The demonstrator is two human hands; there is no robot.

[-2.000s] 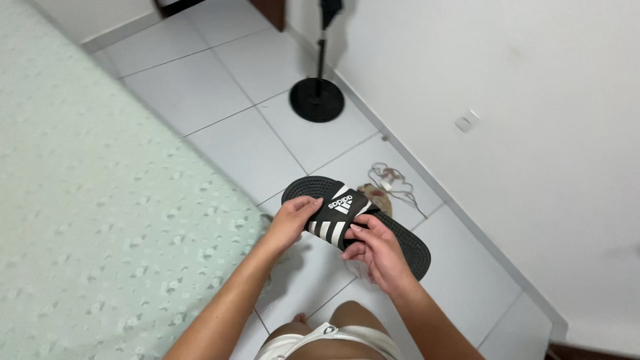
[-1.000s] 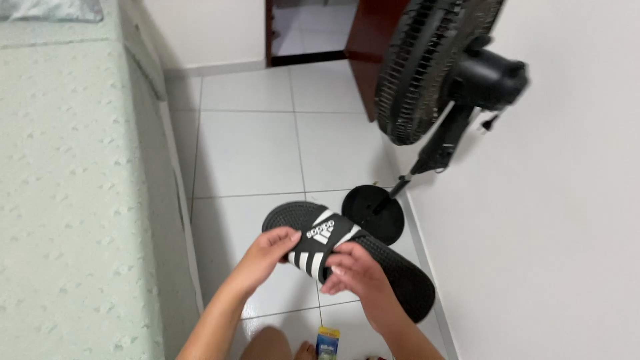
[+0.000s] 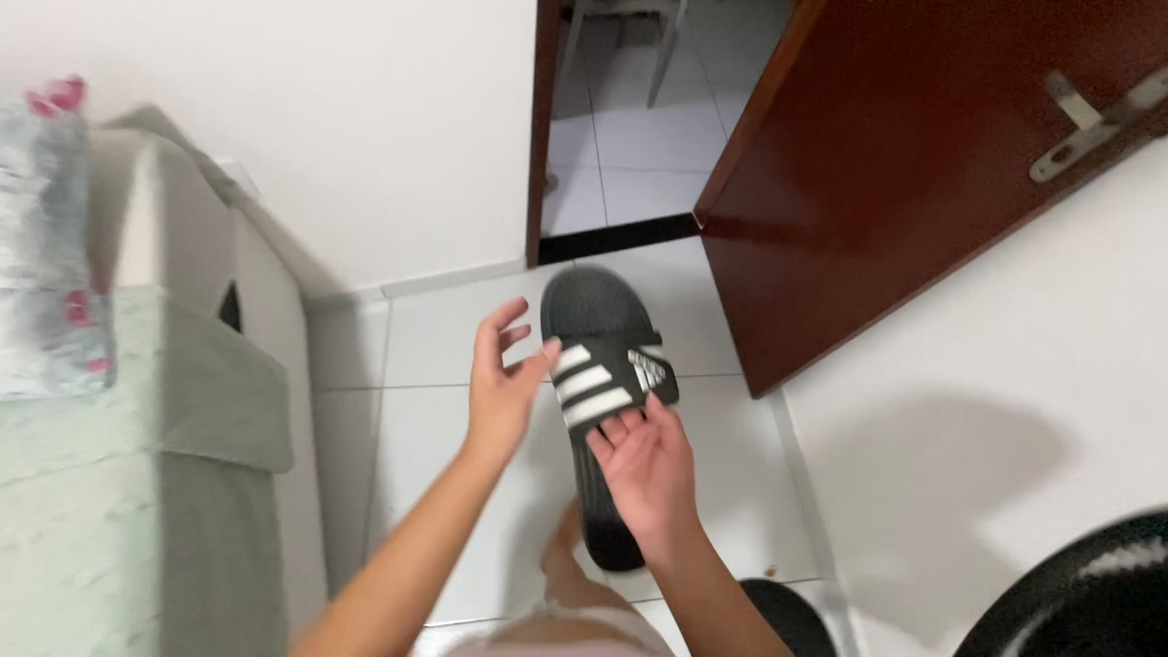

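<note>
A black slide sandal [image 3: 595, 306] with white stripes and an Adidas logo on its strap is held out in front of me, its sole running roughly up and down in the view. My right hand [image 3: 643, 452] grips the strap from its lower opening, thumb on top and fingers tucked at its edge. My left hand [image 3: 505, 379] is beside the strap's left side with its fingers apart; its thumb tip is at the sandal's edge, and whether it presses there I cannot tell.
A bed with a pale green cover [image 3: 82, 493] and a floral pillow [image 3: 46, 246] is on the left. A dark red wooden door [image 3: 876, 173] stands ajar at a doorway with a black threshold [image 3: 616, 239]. Black fan parts [image 3: 1077, 602] are at lower right, over white floor tiles [image 3: 438, 338].
The view has swung toward the doorway. The sandal has turned from slanting sideways to nearly upright in view. My left hand has opened from its hold on the strap.
</note>
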